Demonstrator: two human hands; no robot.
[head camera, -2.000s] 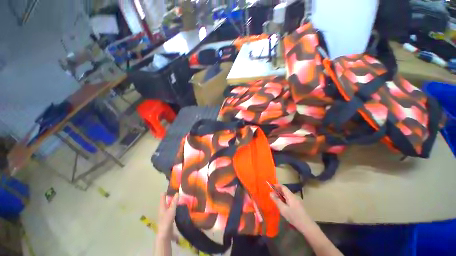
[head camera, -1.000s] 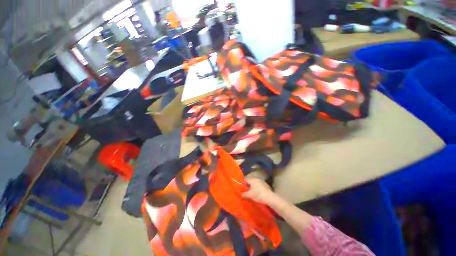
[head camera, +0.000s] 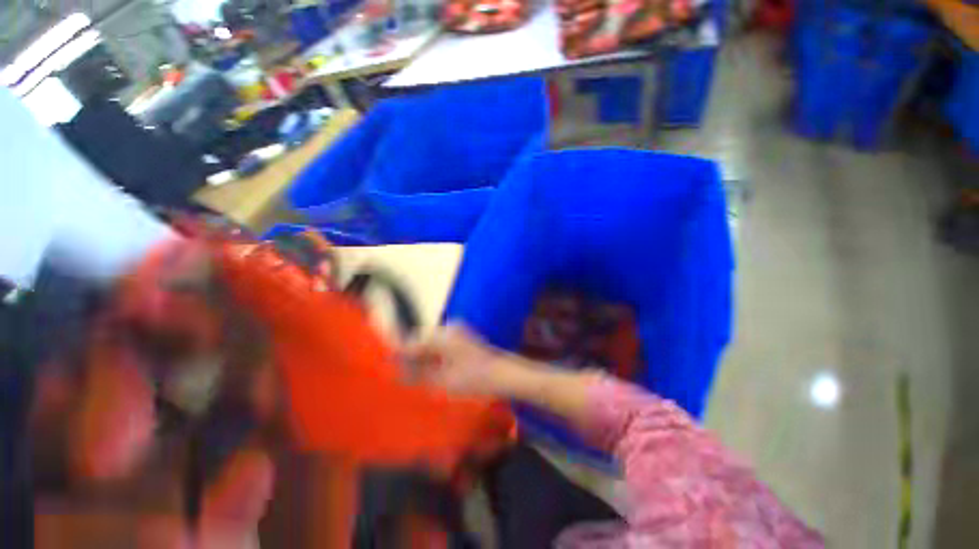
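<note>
A tote bag (head camera: 333, 386) with wavy brown, orange and pink print and a bright orange lining fills the lower left, strongly blurred. My right hand (head camera: 456, 362) is closed on the edge of the orange lining, in the middle of the view, with the arm reaching in from the lower right in a pink sleeve. Whether it also holds snips cannot be seen. My left hand does not show; the blurred bag covers that side.
A large blue bin (head camera: 612, 214) stands just beyond my right hand, with printed bags (head camera: 580, 330) at its bottom. More blue bins (head camera: 462, 134) stand behind it. The tan table (head camera: 413, 268) lies left of it. White tables (head camera: 483, 59) with printed pieces are farther back.
The view has swung right towards the blue bins. The bag has been lifted off the table's front area and moved along with my right hand. My left hand, seen two seconds ago, no longer shows.
</note>
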